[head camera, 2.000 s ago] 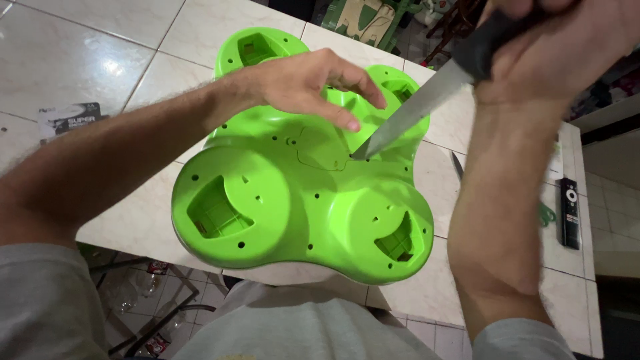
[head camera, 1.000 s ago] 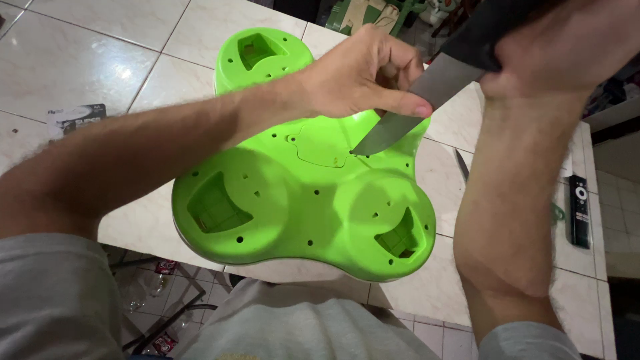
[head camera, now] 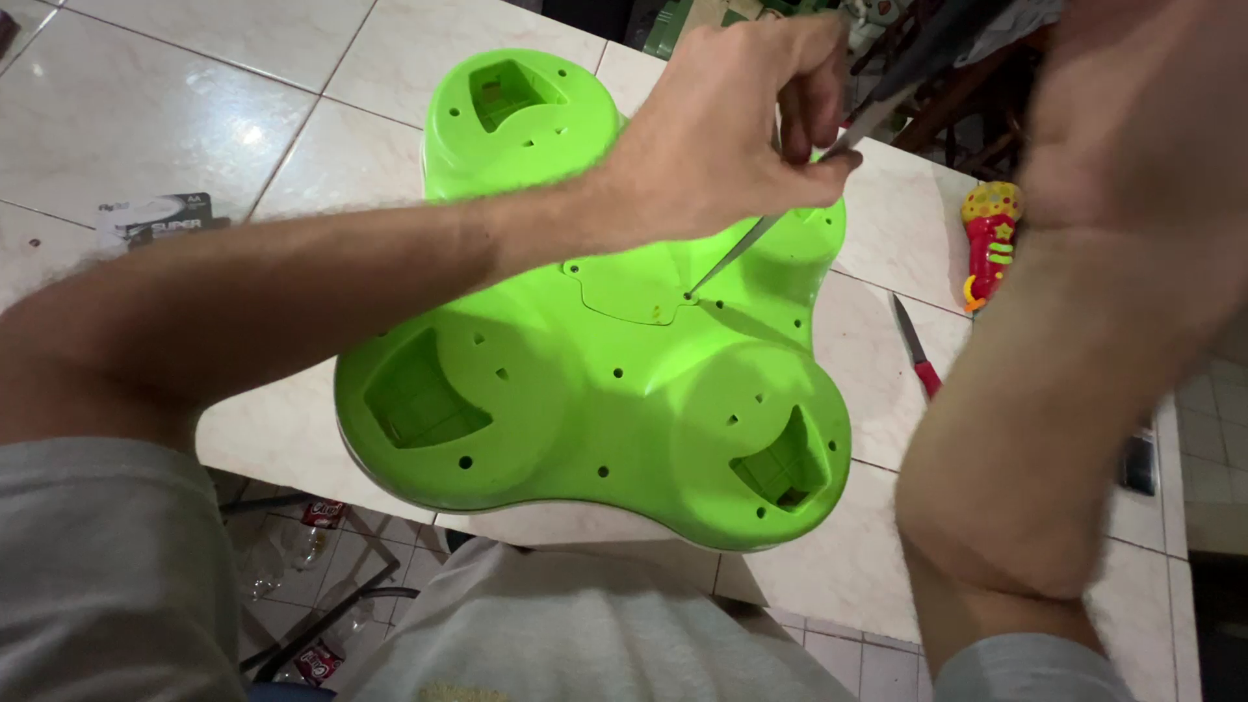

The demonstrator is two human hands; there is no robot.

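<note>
A bright green plastic base (head camera: 546,390) with several screw holes and pocketed lobes lies on the tiled table. Near its middle is a cover plate (head camera: 624,292). A large kitchen knife (head camera: 736,255) slants down to the base, its tip at the screw hole on the plate's right corner. My left hand (head camera: 746,117) pinches the blade between thumb and fingers. My right hand (head camera: 1150,88), blurred at the upper right, is at the dark handle's end; its fingers are mostly out of the frame.
A small knife with a red handle (head camera: 926,376) lies right of the base, below a red and yellow toy microphone (head camera: 991,244). A battery package (head camera: 161,216) lies at the left, partly behind my left forearm. Plastic bottles (head camera: 312,546) are on the floor below the table.
The large knife has turned from showing its broad side to nearly edge-on, its tip still at the plate's corner. My left hand has gone from above the base to gripping the blade.
</note>
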